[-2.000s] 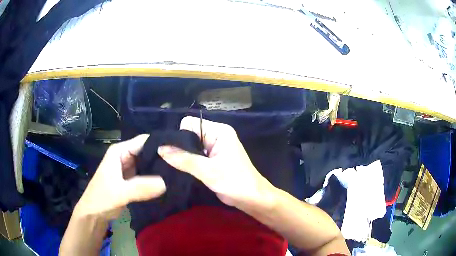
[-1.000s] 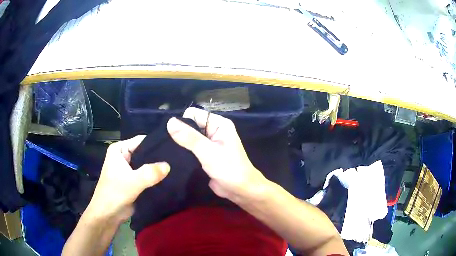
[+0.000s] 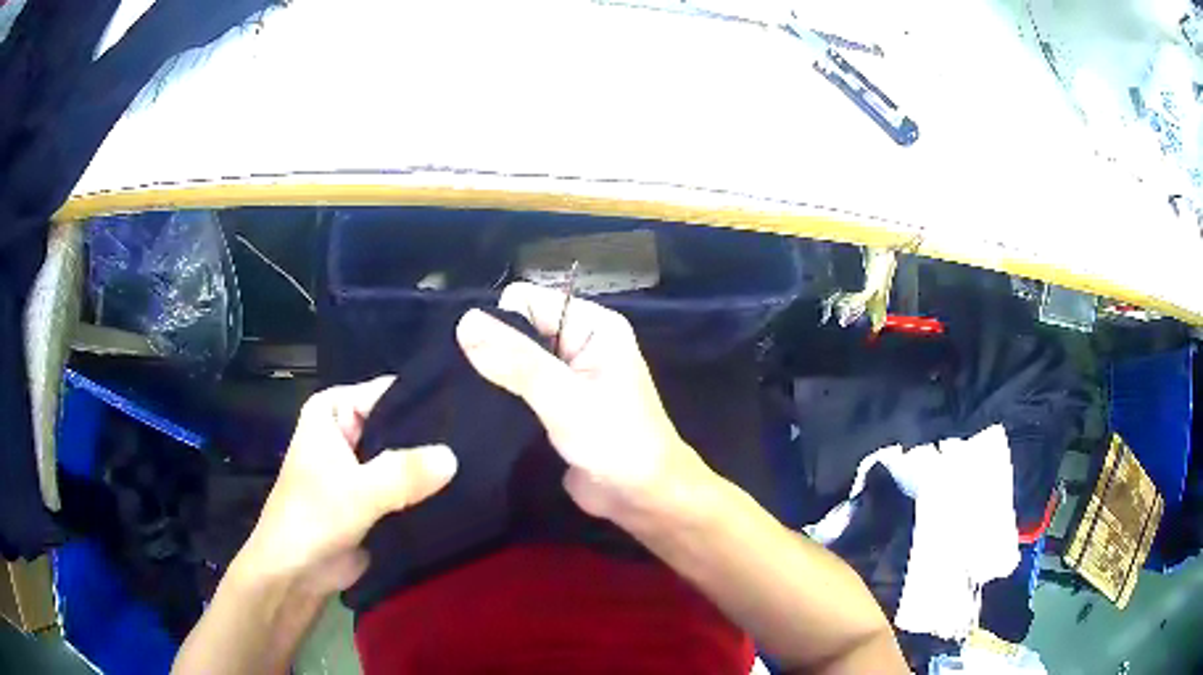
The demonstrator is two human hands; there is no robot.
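A black garment piece (image 3: pixel 462 448) is held up over the lap, below the table edge. My left hand (image 3: pixel 350 481) grips its left side, with the thumb on top of the cloth. My right hand (image 3: pixel 574 382) pinches its upper edge between thumb and fingers. A thin, dark pointed tool (image 3: pixel 569 306) sticks up from between the fingers of my right hand; its lower part is hidden, and its exact kind cannot be told.
A dark slim-handled tool (image 3: pixel 864 95) lies on the white table (image 3: pixel 462 92) with a yellowish edge. A dark tray (image 3: pixel 712 270) hangs beneath. Black garments lie at left. White cloth (image 3: pixel 956 528) and a blue bin (image 3: pixel 1154 409) are at right.
Since two seconds ago, my right hand has shifted slightly right and the cloth is spread flatter between my hands. The pointed tool now tilts slightly right.
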